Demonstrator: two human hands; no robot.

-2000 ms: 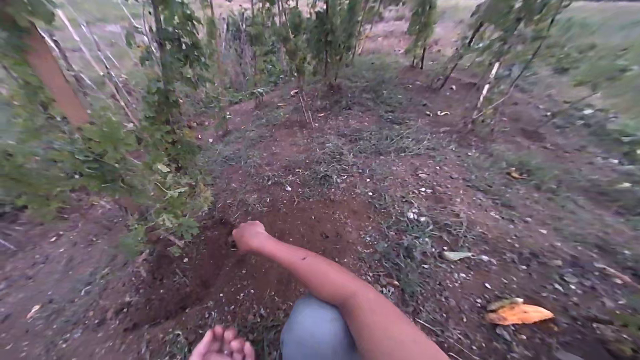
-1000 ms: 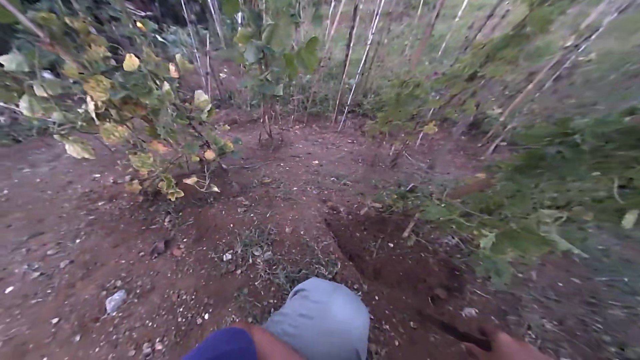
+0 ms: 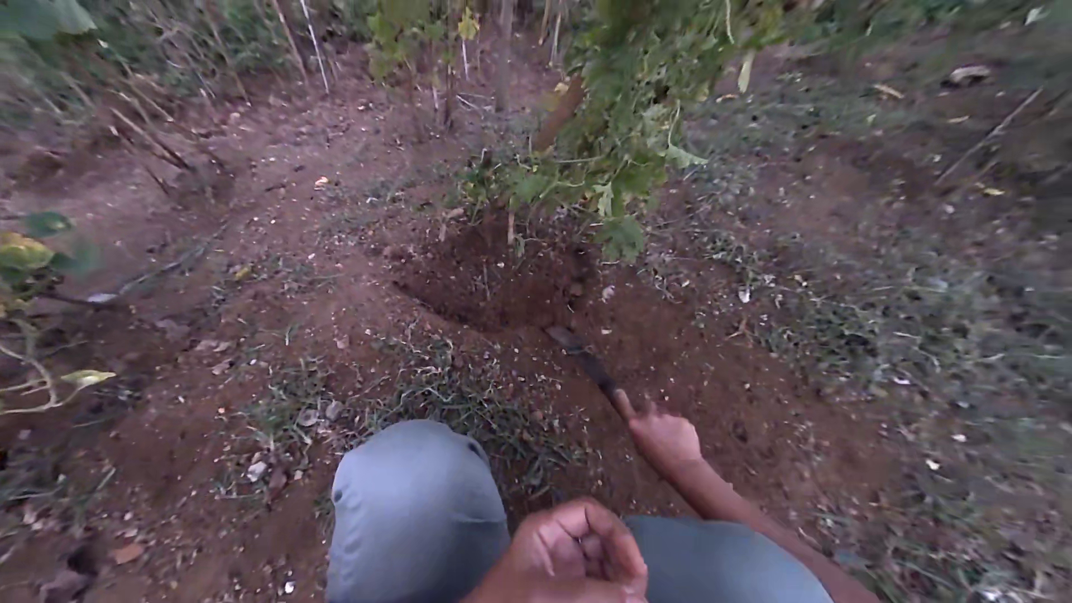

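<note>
My right hand (image 3: 663,435) is closed around the handle of a dark, flat-bladed hand tool (image 3: 590,362), its index finger laid along it. The tool's tip rests at the near edge of a shallow hollow of dark, loose soil (image 3: 502,289). Over the far side of that hollow hangs a leafy green vine (image 3: 615,167). My left hand (image 3: 578,544) is raised between my knees at the bottom of the view, fingers curled inward; nothing shows in it.
My bent knee in grey-blue trousers (image 3: 419,494) is at the lower middle. Low weeds (image 3: 469,402) grow between it and the hollow. A wooden stake (image 3: 559,113) leans behind the vine. Thin upright stems (image 3: 314,46) stand farther back, and a leafy plant (image 3: 25,255) is at the left edge.
The view has swung widely. My left hand has come into view since one second ago. My right hand, at the lower right edge then, now shows fully with the tool.
</note>
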